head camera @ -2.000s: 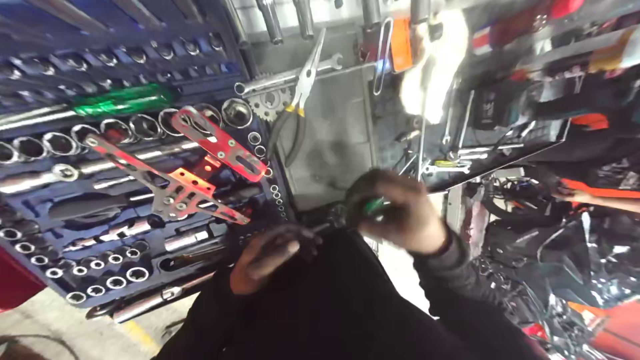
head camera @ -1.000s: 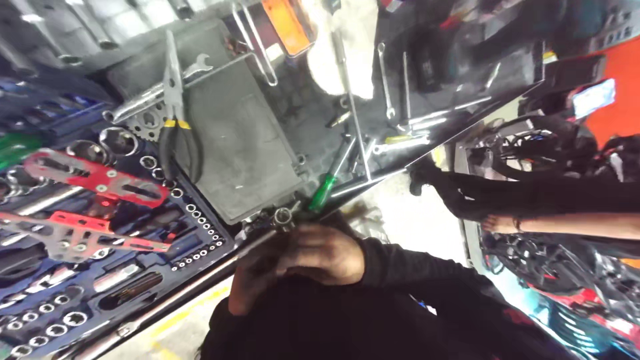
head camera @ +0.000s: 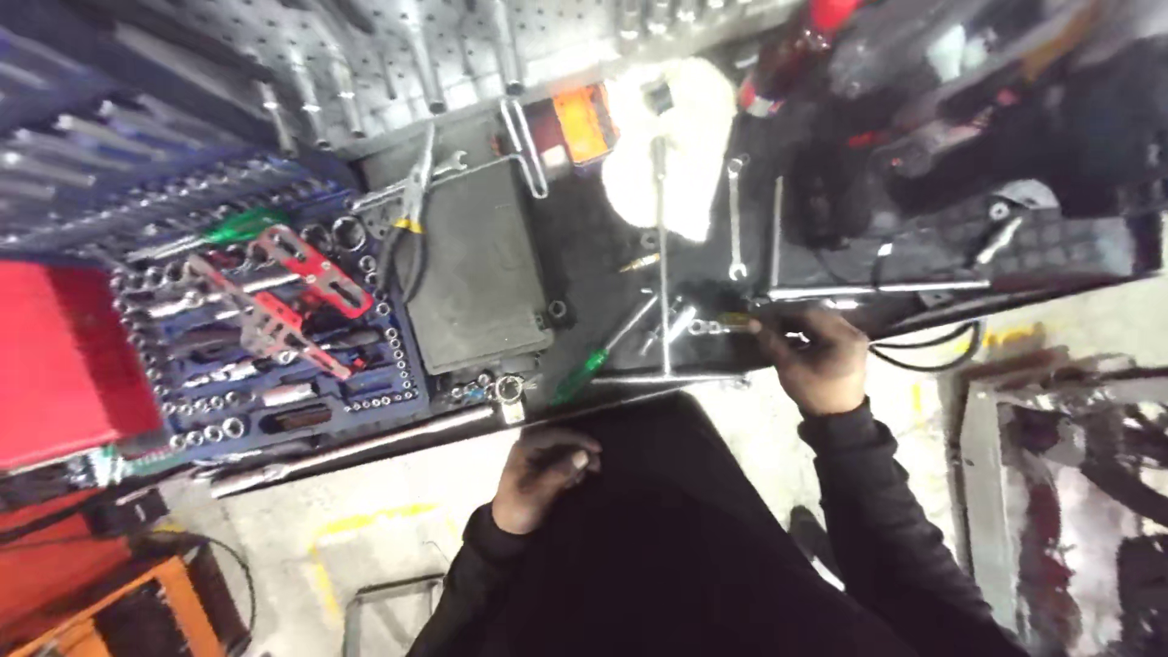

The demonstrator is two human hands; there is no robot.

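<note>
My right hand [head camera: 814, 356] is at the bench's front edge, its fingers at the end of a small metal tool [head camera: 716, 325]; whether it grips that tool is unclear. My left hand [head camera: 547, 470] hangs in front of the edge with curled fingers, and I cannot tell if something is in it. Between the hands lie a green-handled screwdriver [head camera: 584, 374] and a T-handle wrench [head camera: 665, 274]. Just above my left hand, a ring-shaped metal part [head camera: 509, 389] rests at the edge. A combination wrench [head camera: 735, 219] lies farther back.
An open blue socket set [head camera: 265, 401] holds a red metal bracket [head camera: 315, 274] and another green screwdriver [head camera: 245, 225]. Long-nose pliers [head camera: 412, 219] lie against a grey case [head camera: 479, 274]. A white cloth [head camera: 680, 119], an orange box [head camera: 582, 123] and a red bottle [head camera: 794, 55] stand behind.
My hands were together at the bench edge; now they are apart, the right one farther right among the tools. The view has swung back left. The person's arm at the right is out of view.
</note>
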